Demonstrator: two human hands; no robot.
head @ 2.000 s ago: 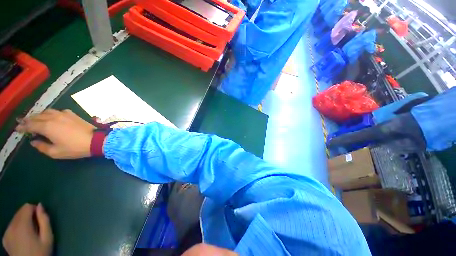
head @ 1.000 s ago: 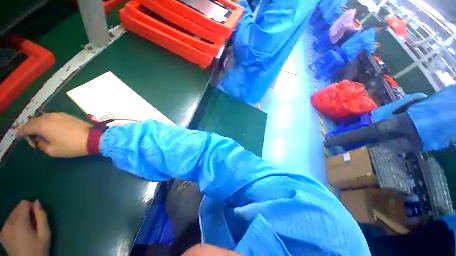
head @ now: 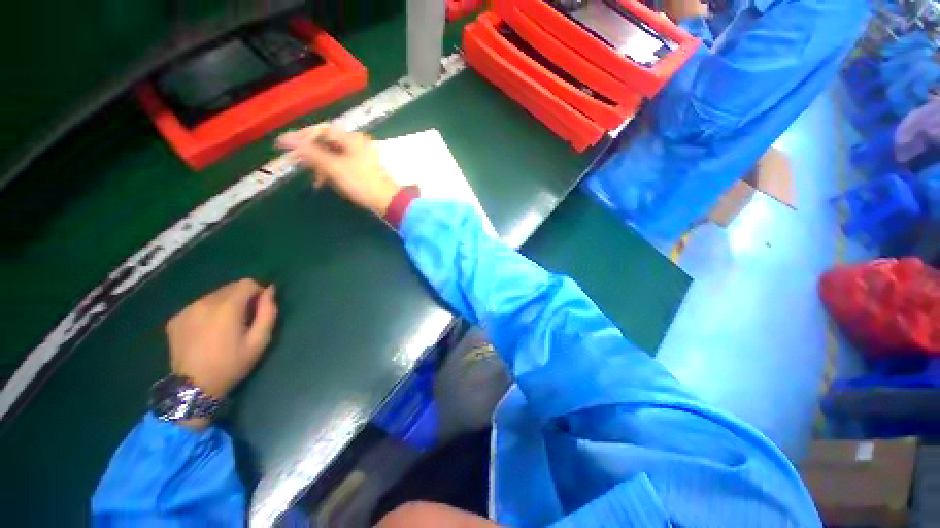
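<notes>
My right hand (head: pixel 345 165) is over the bench by the white rail, palm down, fingers reaching left. A small yellowish bit shows at its fingers, too blurred to tell if it is held. White paper (head: pixel 443 170) lies on the bench beyond that wrist, partly covered by the hand and sleeve. My left hand (head: pixel 219 335) rests on the bench nearer me, loosely curled, thumb apart from the fingers, nothing seen in it. An orange-red tray (head: pixel 258 116) holding a dark tablet unit (head: pixel 242 70) is on the belt past the rail.
Stacked orange-red trays (head: pixel 557 88) lean together on the bench at the upper right, beside a person in a blue smock (head: pixel 711 124). A grey post (head: pixel 425 41) stands at the chipped white rail (head: pixel 155 242). A red bag (head: pixel 886 304) and a carton (head: pixel 858 480) are at far right.
The view has swung left, bringing the belt tray and my left wrist with its metal watch into view. My right hand is now closer to the paper. My left hand stays curled.
</notes>
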